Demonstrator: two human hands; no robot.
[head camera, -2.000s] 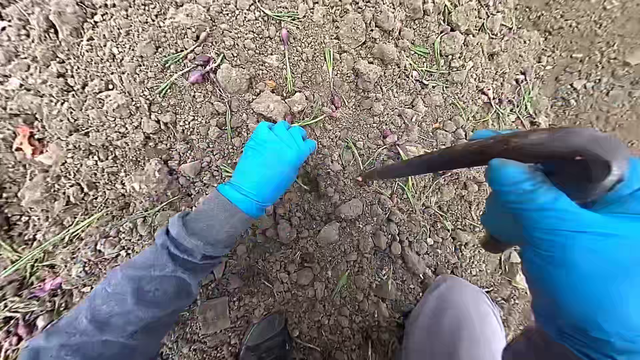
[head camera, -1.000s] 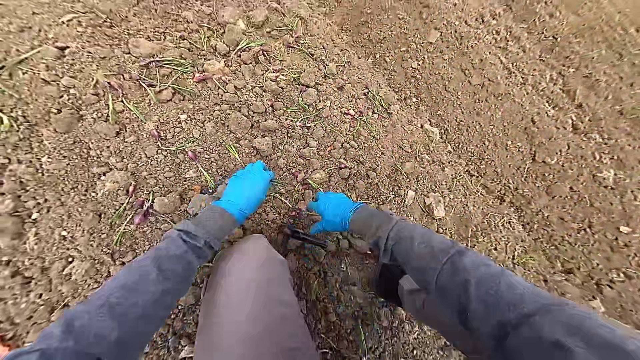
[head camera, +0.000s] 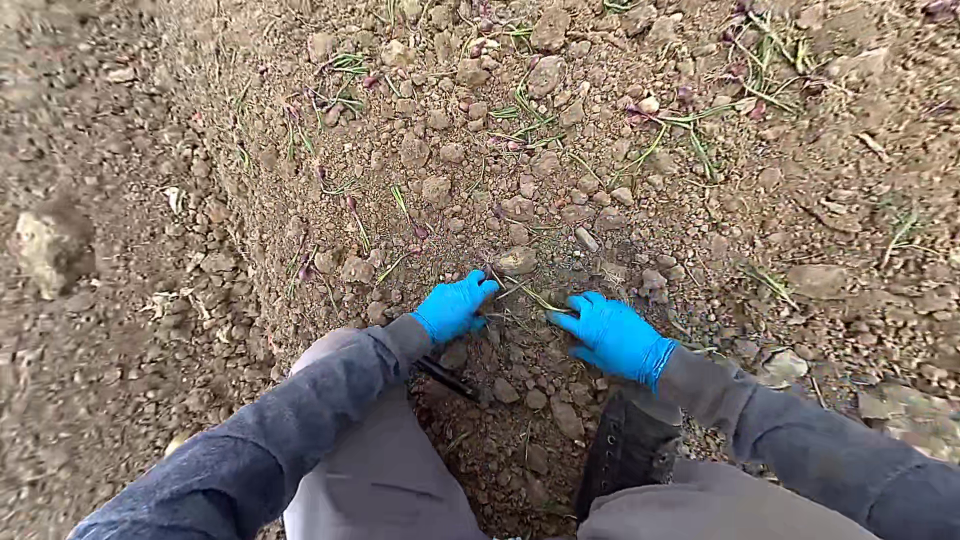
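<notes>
My left hand (head camera: 454, 306), in a blue glove, is low over the soil with its fingertips at thin dry stems. Across from it my gloved right hand (head camera: 619, 337) has its fingertips at the end of a slender yellow-green plant stalk (head camera: 541, 300) that lies between the hands. How firmly either hand grips cannot be seen. Under my left forearm a dark bar-like part of a tool (head camera: 448, 377) shows, the rest hidden. Small purple-bulbed seedlings, which look like onions, lie ahead, one (head camera: 358, 221) to the left and another (head camera: 411, 214) nearer the middle.
Clods and stones cover the soil, with a stone (head camera: 516, 261) just beyond my hands. A large pale rock (head camera: 52, 251) is at the far left. More green-leaved seedlings (head camera: 690, 124) lie at the upper right. My dark boot (head camera: 626, 450) stands below my right hand.
Two seconds ago my right hand held a dark curved tool; one second ago it was off the tool and low at the soil. The view has shifted a lot.
</notes>
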